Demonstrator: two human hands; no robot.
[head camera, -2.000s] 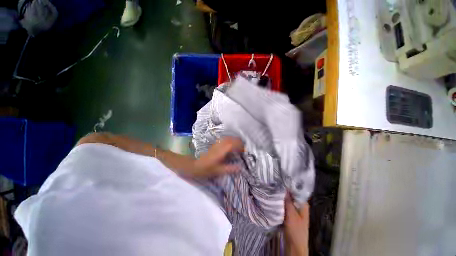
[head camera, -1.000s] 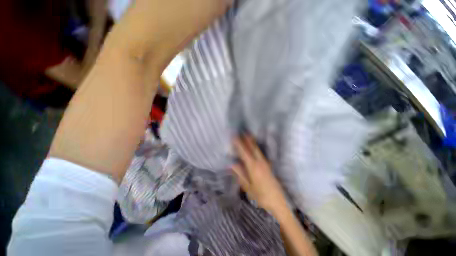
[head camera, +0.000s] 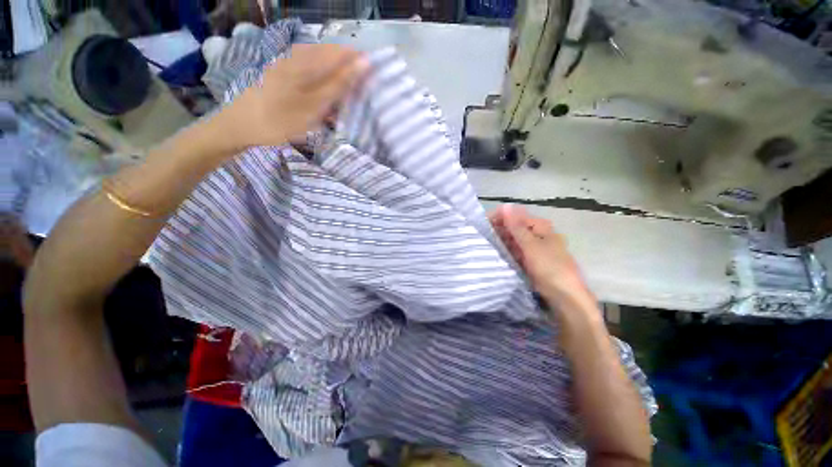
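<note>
A large striped garment piece (head camera: 383, 228), white-grey with thin dark stripes, is stretched between my hands, left of the sewing machine (head camera: 629, 137). My left hand (head camera: 315, 91) grips its upper edge, the fingers partly hidden. My right hand (head camera: 534, 242) holds its right edge beside the machine bed (head camera: 639, 251). The needle area (head camera: 511, 150) is to the right of the cloth, and the cloth is not under it. More striped cloth (head camera: 456, 392) lies on my lap.
A red bin (head camera: 212, 365) and a blue bin (head camera: 214, 438) are at the lower left, partly covered by cloth. Another machine with a dark round wheel (head camera: 111, 75) stands at the upper left. A yellow crate (head camera: 810, 420) is at the lower right.
The view has swung from the bins to the machine. The garment piece has moved from above the bins to beside the machine bed and is now spread between both hands.
</note>
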